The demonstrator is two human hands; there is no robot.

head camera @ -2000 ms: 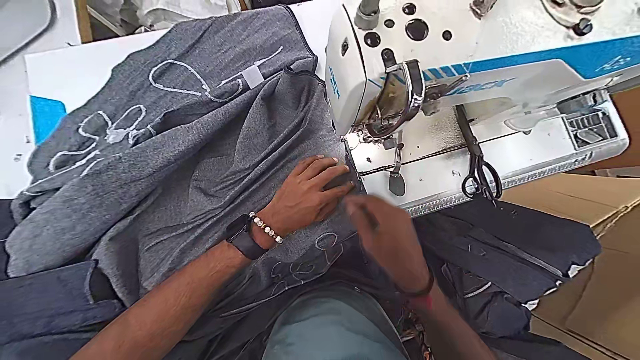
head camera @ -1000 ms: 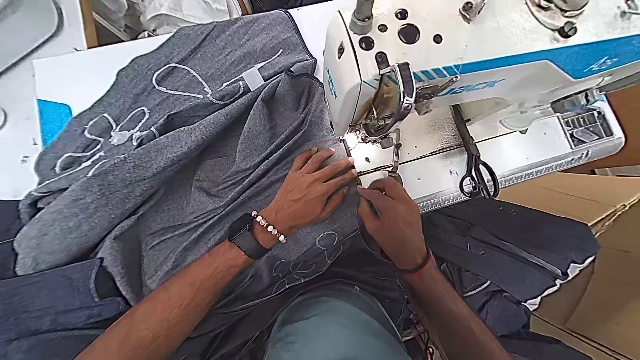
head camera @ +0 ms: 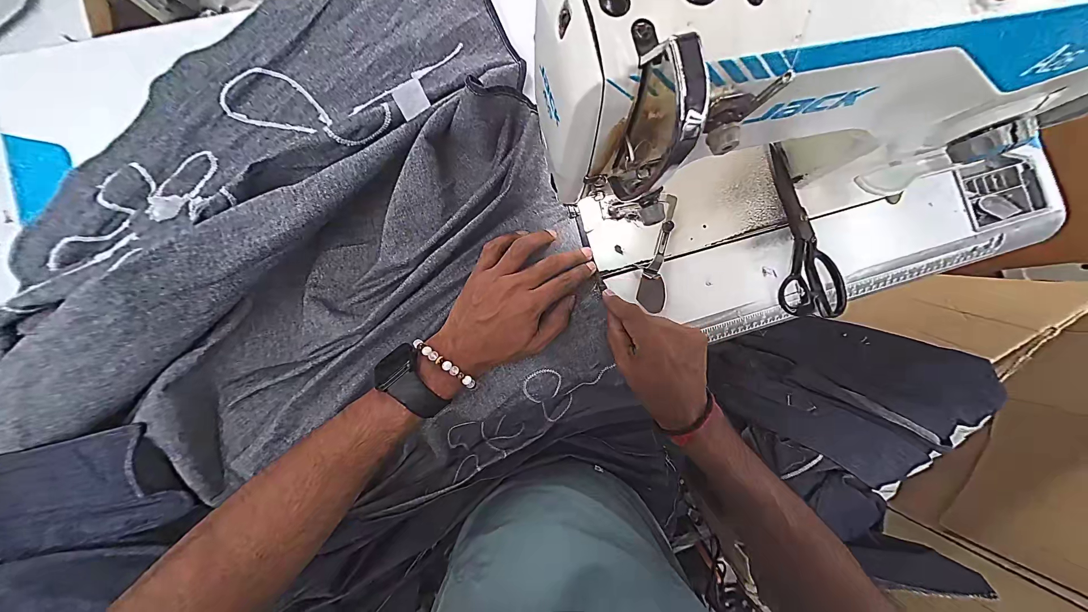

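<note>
A large piece of dark grey fabric (head camera: 340,246) with light looped stitching lies over the bed of a Jack sewing machine (head camera: 816,76). Its right edge runs up to the presser foot (head camera: 629,208). My left hand (head camera: 518,302) rests flat on the fabric just below the foot, fingers slightly spread, fingertips at the edge. Between thumb and index finger, my right hand (head camera: 654,348) pinches that fabric edge, close to my left fingertips. The needle tip is hard to make out.
Black-handled scissors (head camera: 812,285) lie across the machine bed, right of the foot. Dark navy fabric pieces (head camera: 850,382) hang below the bed's front edge. Cardboard (head camera: 1020,459) is at the lower right. More dark fabric (head camera: 76,484) lies at the lower left.
My right hand, blurred and apart from the edge two seconds ago, has come to the fabric edge and pinches it. My left hand stays flat on the fabric.
</note>
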